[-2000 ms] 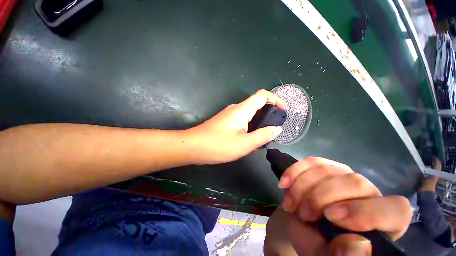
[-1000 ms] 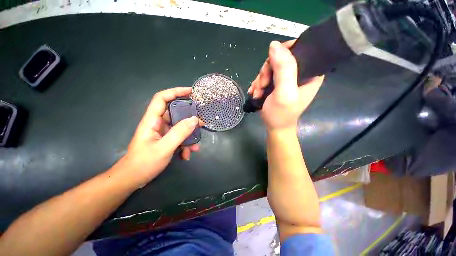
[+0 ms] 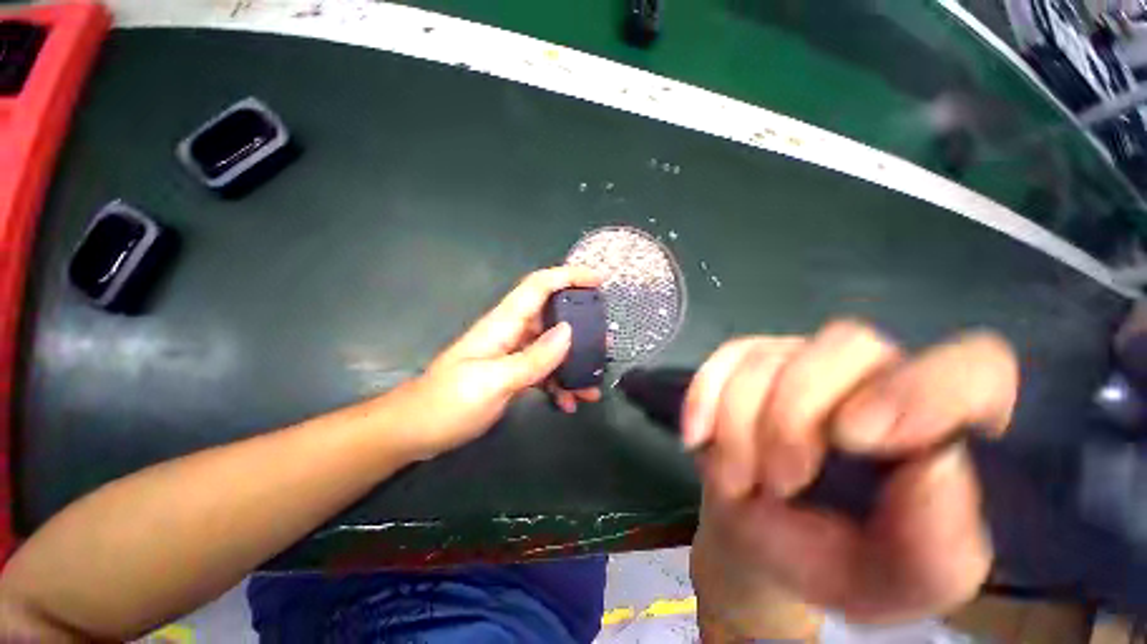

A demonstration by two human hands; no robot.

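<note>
My left hand (image 3: 491, 359) holds a small black housing (image 3: 581, 337), flat face up, with small holes near its corners, beside the screw dish. My right hand (image 3: 843, 440) grips the black electric screwdriver (image 3: 660, 393); its narrow tip points at the housing's lower right end. Whether the tip touches the housing is too blurred to tell. The rear of the screwdriver is blurred at the right. The round screw dish (image 3: 652, 315) holds a heap of tiny silvery screws (image 3: 625, 260). My left fingers overlap its left rim.
Two open housings with grey rims (image 3: 235, 145) lie on the dark green bench (image 3: 365, 239) at the left. The orange-red tray (image 3: 44, 164) is at the far left. Loose screws lie around the dish. Beyond the white strip (image 3: 604, 82), a black object (image 3: 643, 20) lies on the green belt.
The screwdriver has swung from beyond the dish's right side down towards the housing, its tip now near the housing's lower end. My left hand still holds the housing. The camera view has shifted.
</note>
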